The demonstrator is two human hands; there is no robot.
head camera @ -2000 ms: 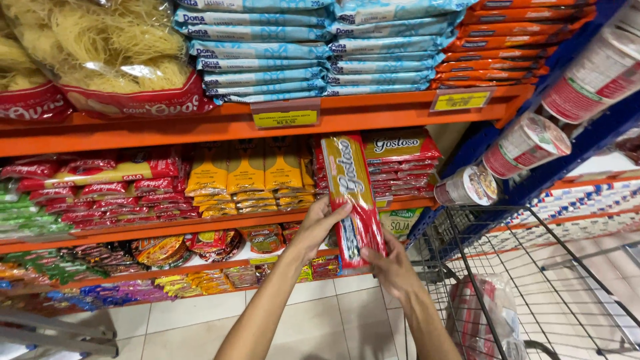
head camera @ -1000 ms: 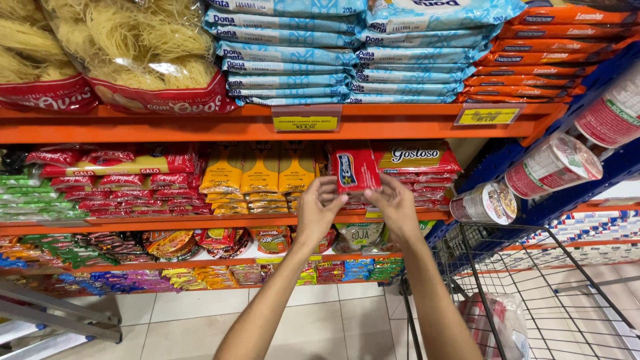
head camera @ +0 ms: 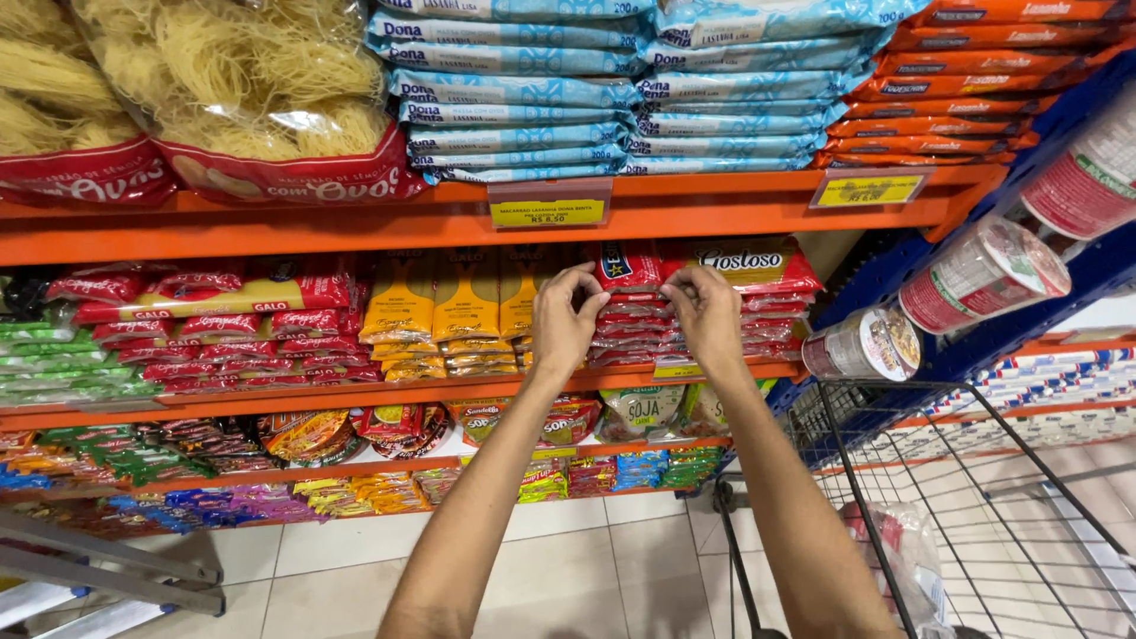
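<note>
A red pasta packet (head camera: 632, 268) lies end-on at the top of a stack of red packets on the middle shelf. My left hand (head camera: 565, 315) is at its left front corner and my right hand (head camera: 706, 315) at its right front corner, fingertips at or near the plastic. Whether the fingers pinch it is hard to tell. Just right of it lies a red and gold Gostoso pasta packet (head camera: 741, 266) on a similar stack. Yellow pasta packets (head camera: 466, 297) stand in stacks left of my left hand.
An orange shelf edge (head camera: 337, 226) runs above my hands. Below are soy packets (head camera: 643, 411) on a lower shelf. A black wire cart (head camera: 958, 461) holding a plastic-wrapped item stands at right, beside hanging noodle cups (head camera: 983, 275). A metal ladder (head camera: 98, 568) is at lower left.
The red and gold packet, held upright in both hands in front of the shelf, has moved back onto the stack, end toward me. My hands have drawn apart to its two front corners.
</note>
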